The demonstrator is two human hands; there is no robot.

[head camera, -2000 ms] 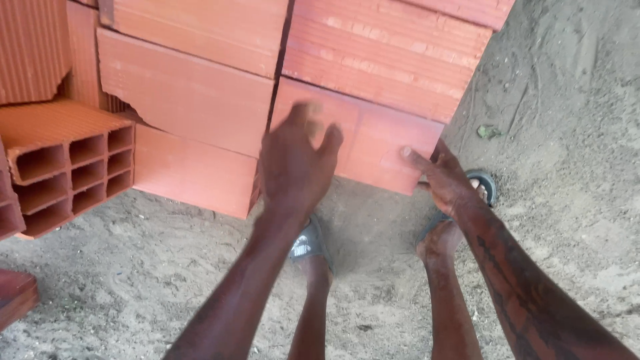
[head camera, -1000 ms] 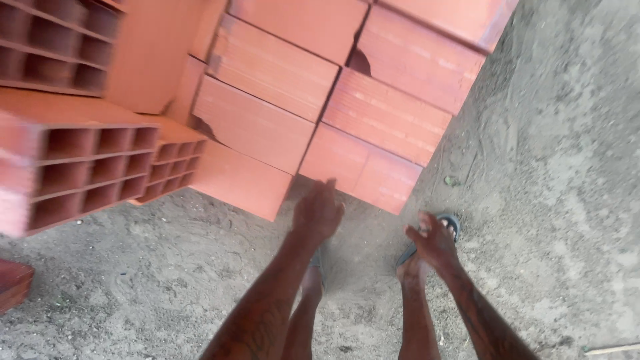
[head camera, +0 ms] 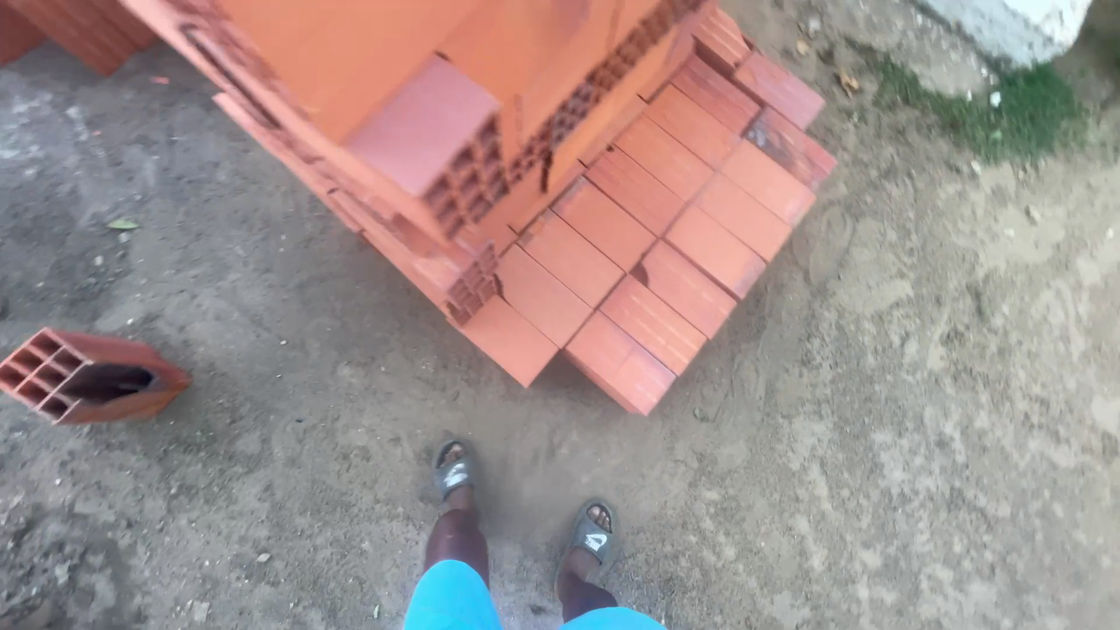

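Observation:
Neither of my hands shows in the head view now. In front of my feet stands a stack of hollow red clay bricks, its lower part topped by rows of flat-lying bricks. The nearest corner brick (head camera: 623,363) lies at the end of the right-hand row, with a narrow gap to the brick (head camera: 510,339) on its left. Behind them the stack rises higher, and one hollow brick (head camera: 429,122) there turns its open cells toward the lower right.
A broken hollow brick (head camera: 92,376) lies on the sandy ground at the left. My sandalled feet (head camera: 588,534) stand just before the stack. A pale block (head camera: 1015,26) and a grass patch (head camera: 1032,114) are at the upper right. More bricks (head camera: 87,31) are at the upper left.
Two seconds ago both hands were at the near corner brick; one second ago the right hand was off it. Now both hands are out of view, and the view takes in more ground.

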